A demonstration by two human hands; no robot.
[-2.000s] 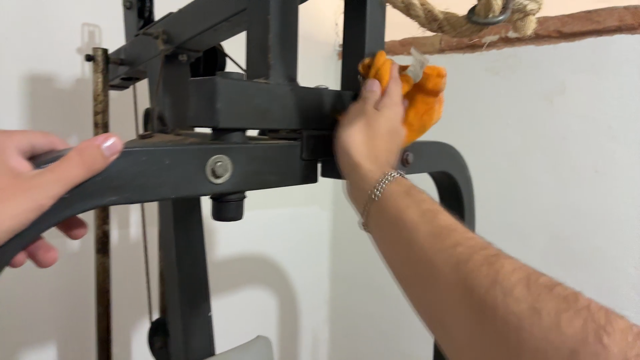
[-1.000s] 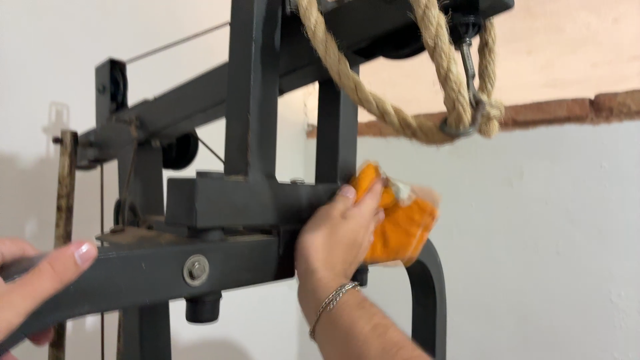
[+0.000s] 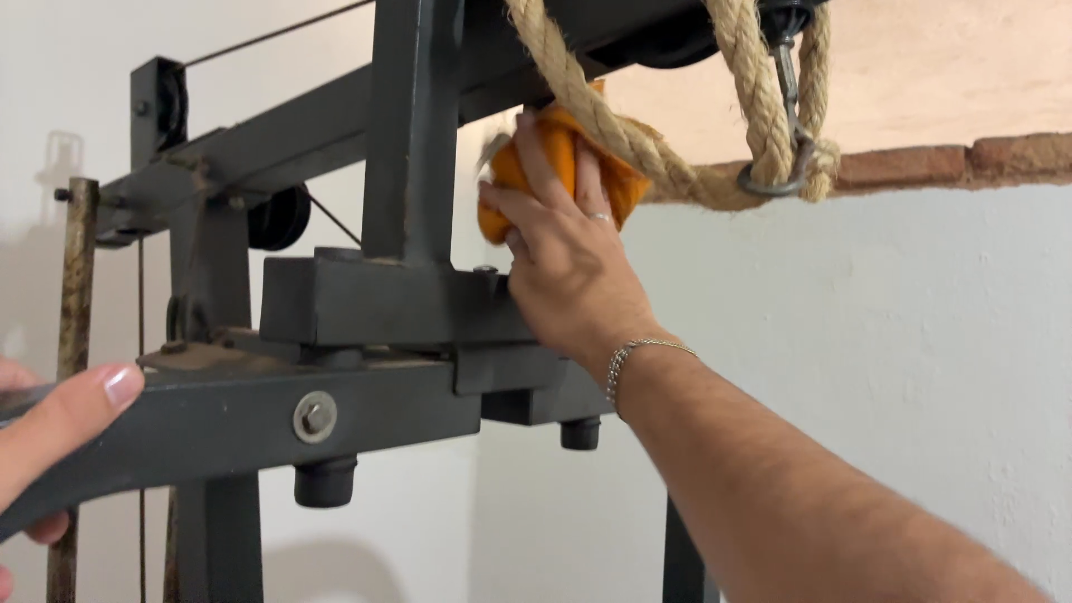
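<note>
My right hand (image 3: pixel 578 260), with a chain bracelet at the wrist, presses a bunched orange cloth (image 3: pixel 624 188) against the far upright of a dark metal cable exercise machine, behind the looped rope. The upright is mostly hidden by hand and cloth. At the left edge my left hand (image 3: pixel 59 444) grips the machine's curved arm (image 3: pixel 394 406), thumb on top and fingertips underneath. Above that arm lies a dark crossbeam (image 3: pixel 402 301) joined to a near upright (image 3: pixel 412 134).
A thick braided rope (image 3: pixel 578 84) hangs from a metal carabiner (image 3: pixel 787 100) under the top beam. Pulleys (image 3: pixel 280 218) and thin cables run at the left, beside a rusty rod (image 3: pixel 77 276). A wall with a brick ledge (image 3: pixel 904 167) stands behind.
My right hand has moved up with the orange cloth, from beside the crossbeam joint to behind the rope loop. My left hand stays on the curved arm. The view has tilted upward.
</note>
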